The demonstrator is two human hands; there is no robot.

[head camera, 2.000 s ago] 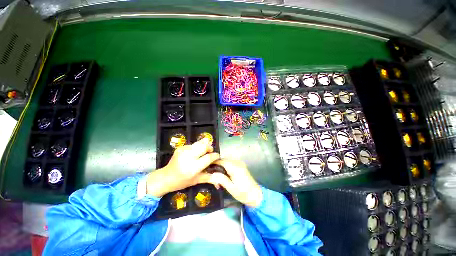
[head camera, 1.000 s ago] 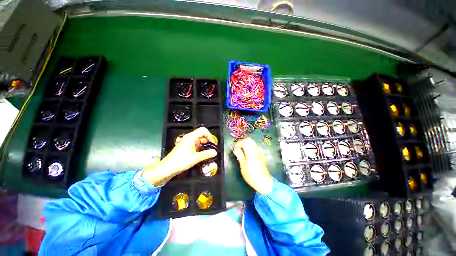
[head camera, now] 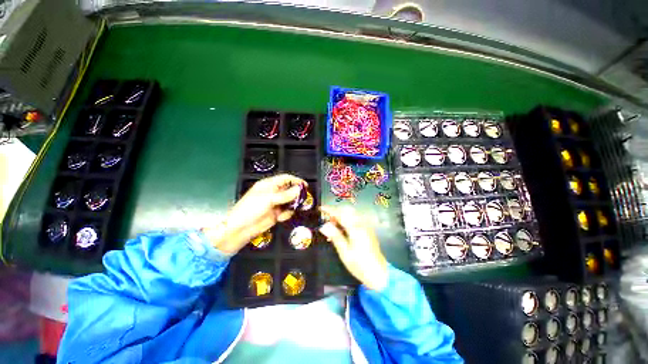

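My left hand (head camera: pixel 259 207) holds a dark round piece (head camera: pixel 300 197) between its fingertips, over the black pocket tray (head camera: pixel 281 259). My right hand (head camera: pixel 355 245) is just right of it, thumb and finger close together at the tray's right edge. Whether it pinches a thin wire is too small to tell. Gold round pieces (head camera: pixel 261 284) sit in the lower pockets, and a silver-white disc (head camera: pixel 300 237) shows in a right pocket. Dark glossy units (head camera: pixel 268 126) sit in the upper pockets. The second-row right pocket is empty. My left hand hides part of the middle pockets.
A blue bin (head camera: pixel 387 128) of red-pink wires stands beyond my right hand, with a loose wire pile (head camera: pixel 342 179) below it. A clear tray (head camera: pixel 419 269) of silver discs lies right. Black trays stand at far left (head camera: pixel 135 153) and right (head camera: pixel 529 138). Stacked disc trays are lower right.
My hands were together over the tray, then separated. My right hand went to the loose wires and has come back towards the dark piece in my left hand. The view has shifted slightly.
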